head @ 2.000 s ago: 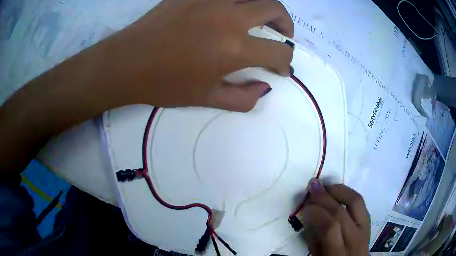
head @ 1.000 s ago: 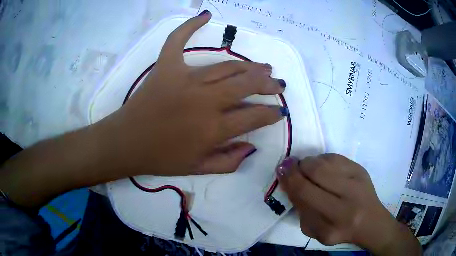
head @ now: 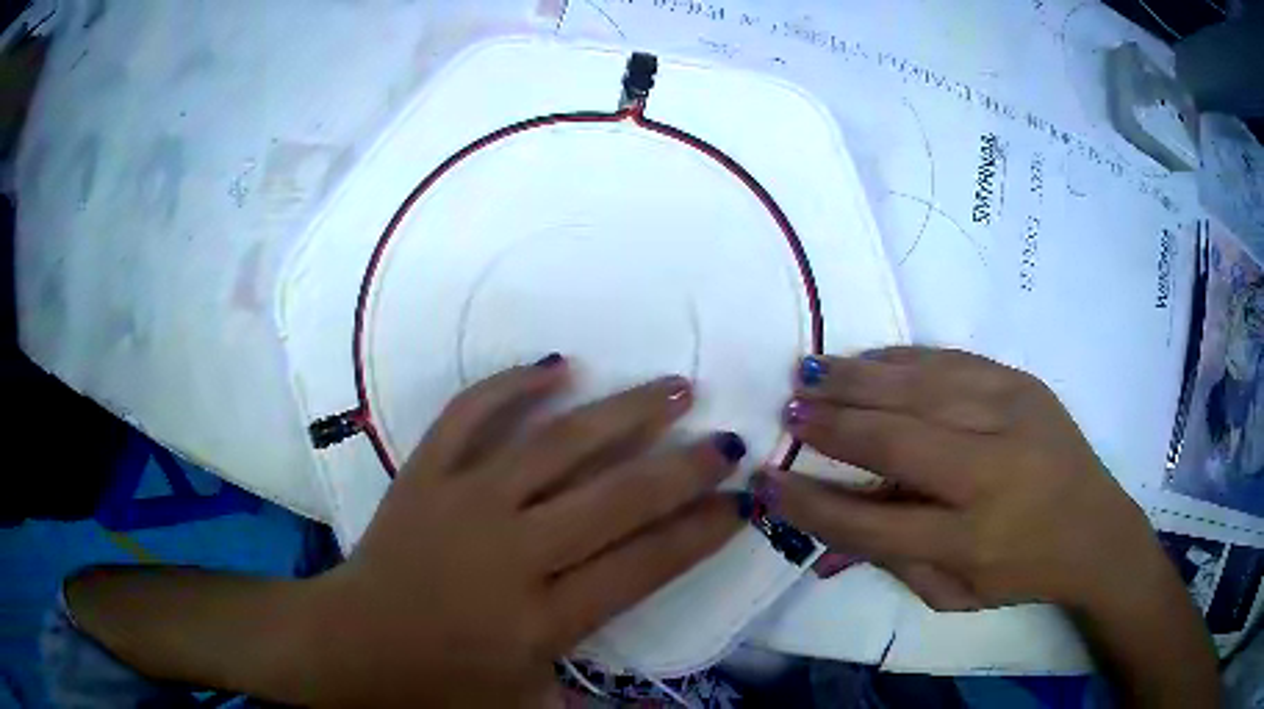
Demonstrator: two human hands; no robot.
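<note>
The white housing lies flat, a rounded hexagon with a faint inner circle. The red-and-black wire harness runs in a large ring on it. Black connectors stick outward at the top, the left and the lower right. My left hand lies spread over the lower part, fingertips near the lower right of the ring, hiding the bottom wires. My right hand has its fingertips on the wire at the right, beside the lower right connector. Whether it pinches the wire is unclear.
Printed sheets cover the bench behind and to the right. A white block stands at the far right, with picture sheets below it. A thin white lead shows at the housing's near edge. Blue cloth or floor shows at the lower left.
My left hand has moved from the top of the ring down to its lower part, uncovering the upper ring and left connector. My right hand's fingers have spread along the wire.
</note>
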